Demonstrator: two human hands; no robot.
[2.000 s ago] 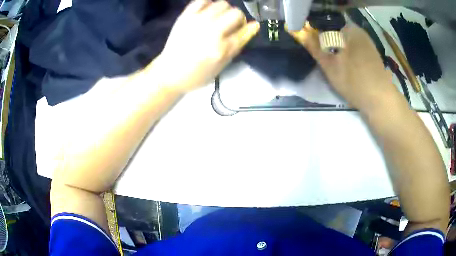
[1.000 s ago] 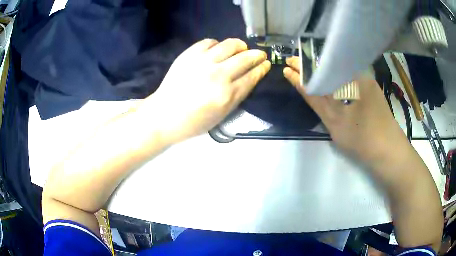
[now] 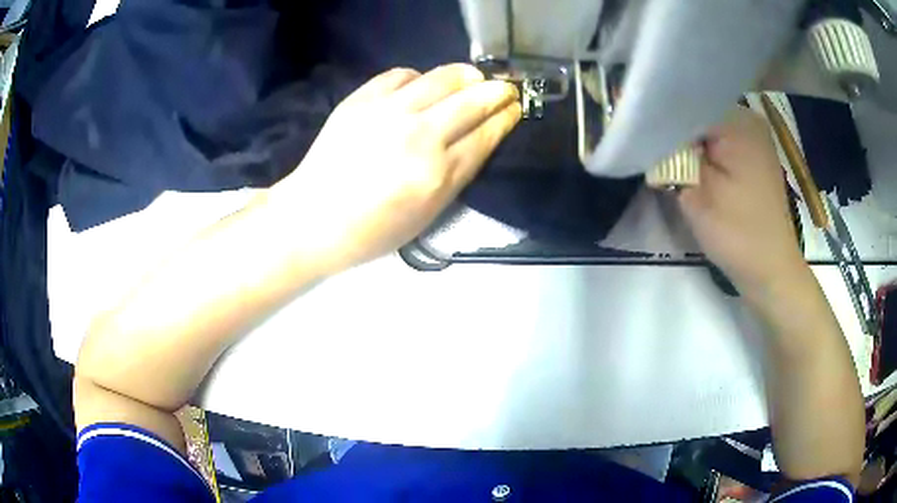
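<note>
Dark navy-black cloth lies in folds left of the machine and passes under the presser foot. A flat dark part lies in front of the foot. My left hand holds the cloth down, fingers together, fingertips beside the foot. My right hand is right of the machine head, fingers curled, partly behind a ribbed knob. A dark curved piece, seemingly a handle of the shears, shows below this hand; the grip itself is mostly hidden.
A wooden-handled tool, a silver metal tool and a black pile of strips lie at the right. A red-edged dark object is at the far right. The white table's front edge curves before my lap.
My right hand has left the cloth by the foot and moved right, its fingers now curled. The shears' handles no longer show where they lay. My left hand stays beside the foot.
</note>
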